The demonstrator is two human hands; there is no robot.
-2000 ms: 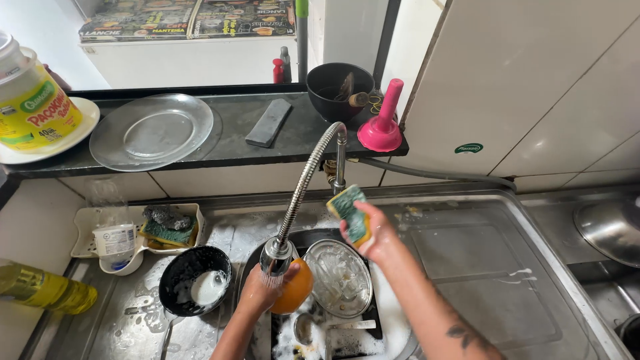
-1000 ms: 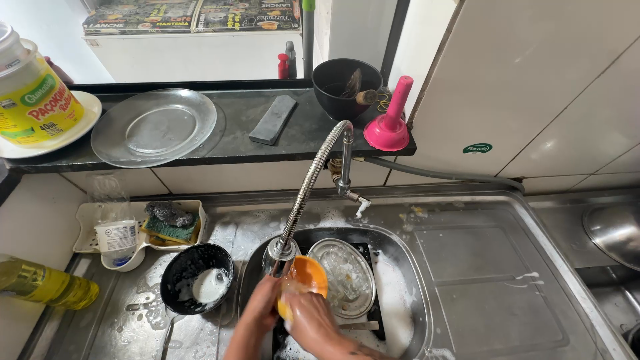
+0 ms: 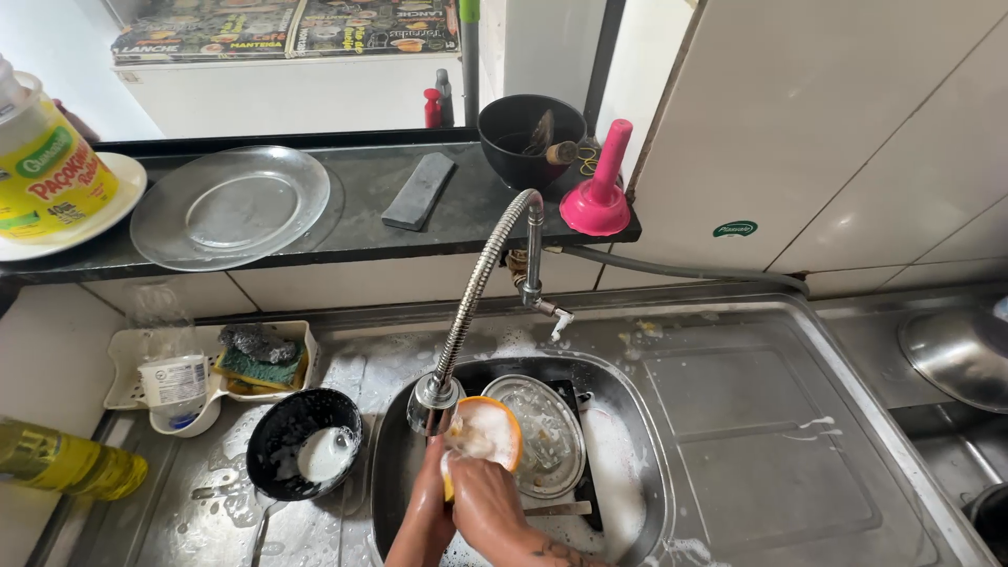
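Note:
My left hand (image 3: 431, 488) grips an orange bowl (image 3: 513, 429) by its left side, below the spray head (image 3: 435, 398) of the flexible metal faucet. Inside the bowl is white foam. My right hand (image 3: 484, 492) is at the bowl's near edge, its fingers bent around a sponge (image 3: 449, 482), of which only a yellow edge shows. Right of the bowl, a round metal lid (image 3: 551, 441) with suds lies in the sink (image 3: 657, 472), over a black flat item. A knife or similar flat utensil (image 3: 559, 509) lies below the lid.
A black bowl (image 3: 264, 441) with suds stands left of the sink. Behind it a white caddy (image 3: 126, 370) holds sponges and steel wool (image 3: 256, 342). A bottle of yellow liquid (image 3: 71, 461) lies far left. The ledge carries a glass plate (image 3: 236, 209), a sharpening stone (image 3: 419, 191) and a pink plunger (image 3: 596, 201).
The right hand with the sponge has come from the faucet's right side down to the orange bowl. The left hand still holds the bowl, now tipped so that its foamy inside shows.

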